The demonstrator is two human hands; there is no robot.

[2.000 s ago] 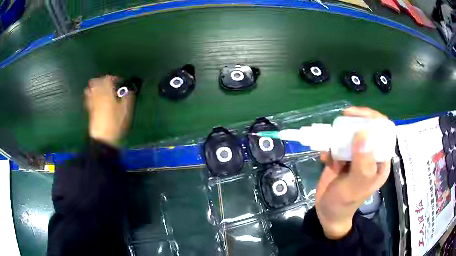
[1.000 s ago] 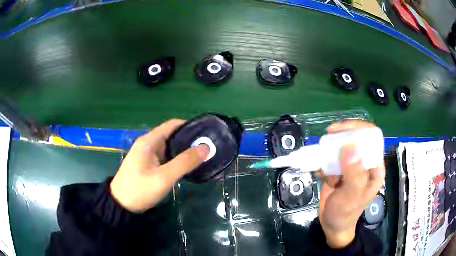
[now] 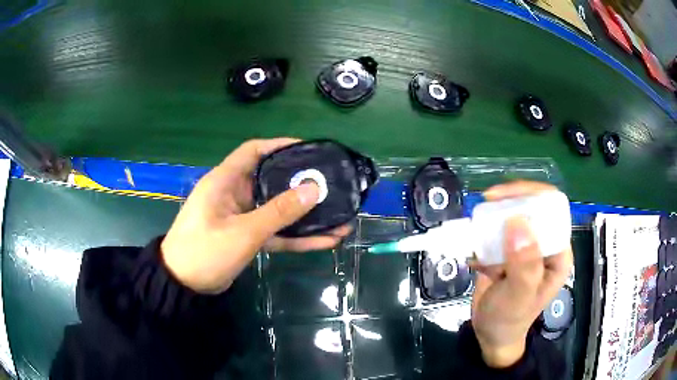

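My left hand [image 3: 223,215] holds a glossy black housing [image 3: 326,204] with a white centre ring, thumb on the ring, fingers beneath; its tab points right. My right hand [image 3: 512,289] holds a white glue bottle [image 3: 523,223] on its side, green tip pointing left, a little right of and below the held housing. The tip touches nothing that I can see. Two black housings sit in the clear blister tray [image 3: 347,318], one near the blue edge [image 3: 438,196] and one below it [image 3: 445,269], partly hidden by the bottle.
Several black housings [image 3: 347,80] lie spread along the green conveyor belt [image 3: 178,119]. The belt's blue edge [image 3: 148,178] crosses between belt and bench. A grey-faced unit [image 3: 557,310] lies right of my right hand. Newspaper sheets [image 3: 620,297] with black discs are at the right.
My left hand left the belt with a housing and now holds it above the tray's edge, slightly higher than one second ago. The bottle stays in my right hand. The view has shifted.
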